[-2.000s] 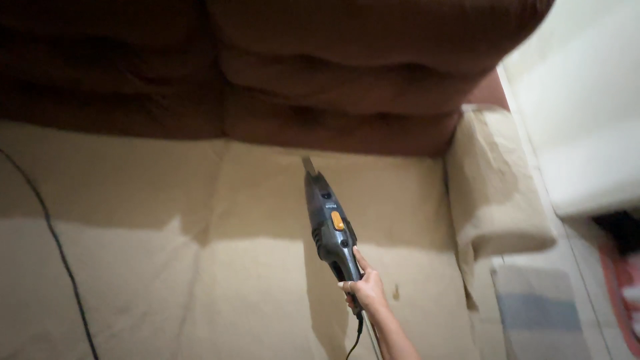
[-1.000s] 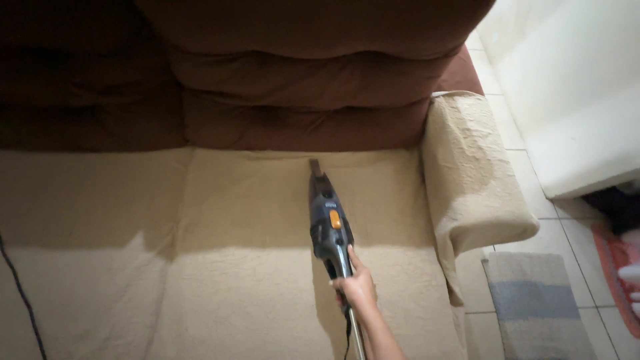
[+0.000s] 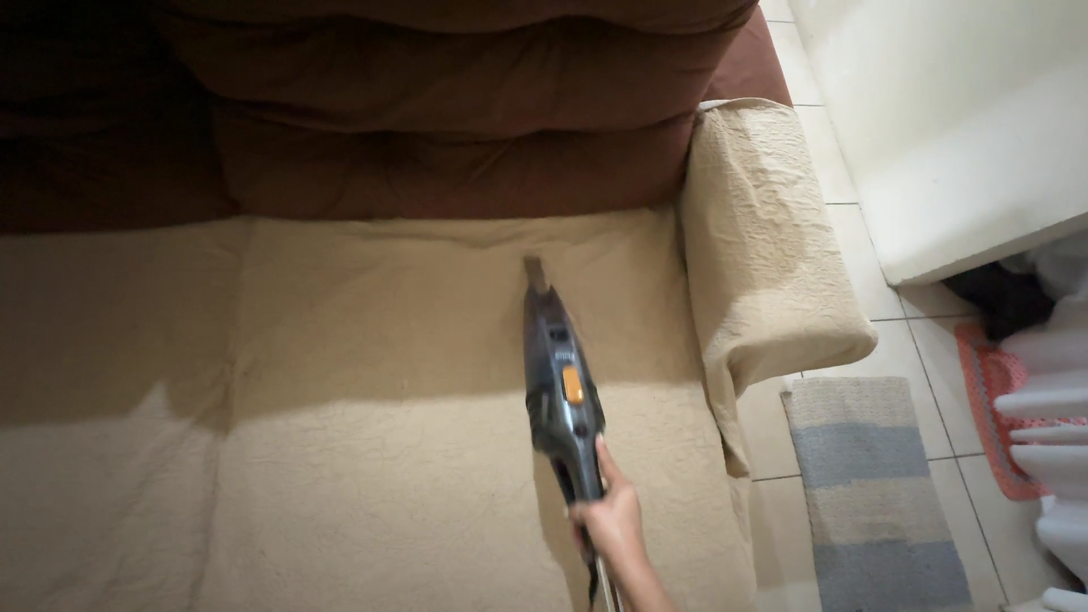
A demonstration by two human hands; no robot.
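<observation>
My right hand [image 3: 610, 516] is closed around the handle of a dark handheld vacuum cleaner [image 3: 563, 374] with an orange button. Its narrow nozzle [image 3: 535, 274] points toward the sofa's back and is over the beige cover [image 3: 382, 323] on the seat; whether it touches the cloth is unclear. A cord hangs from the handle's rear, beside a pale tube or rod. The brown back cushions [image 3: 459, 170] rise behind the seat. My left hand is not in view.
A covered armrest [image 3: 765, 238] bounds the seat on the right. Beyond it are floor tiles, a striped mat [image 3: 871, 493], a white wall [image 3: 952, 119], an orange-edged rug [image 3: 986, 408] and white fabric [image 3: 1050, 382]. A dark thing [image 3: 1003, 297] lies near the wall.
The view has shifted, and the dark cord on the left of the seat is out of frame. My right hand still holds the vacuum, whose nozzle now sits farther from the back cushions.
</observation>
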